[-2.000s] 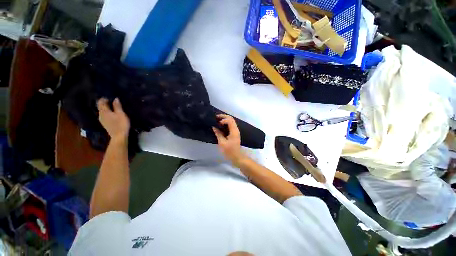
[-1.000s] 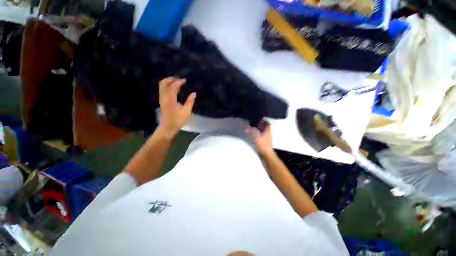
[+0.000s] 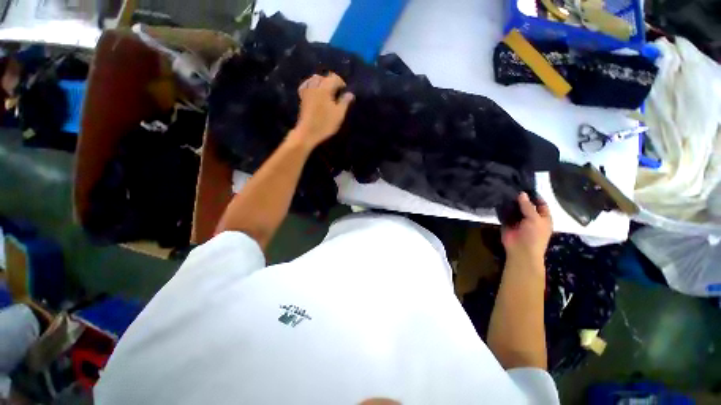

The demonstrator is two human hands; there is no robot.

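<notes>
A thin black garment piece lies spread over the sleeve board, whose dark end shows at the right. My right hand pinches the garment's near edge close to that end. My left hand rests on the black cloth further left, fingers bent; whether it grips the cloth is hard to tell. The steam iron rests on the table just right of the board's end, its handle toward the right.
A blue board lies behind the cloth. A blue basket, yellow strip, folded black pieces and scissors are at the back right. An open carton stands left. A black printed bundle hangs below the table.
My right hand has moved right along the garment's near edge, and the cloth now covers more of the board. My left hand has shifted further back over the cloth. The view has also shifted.
</notes>
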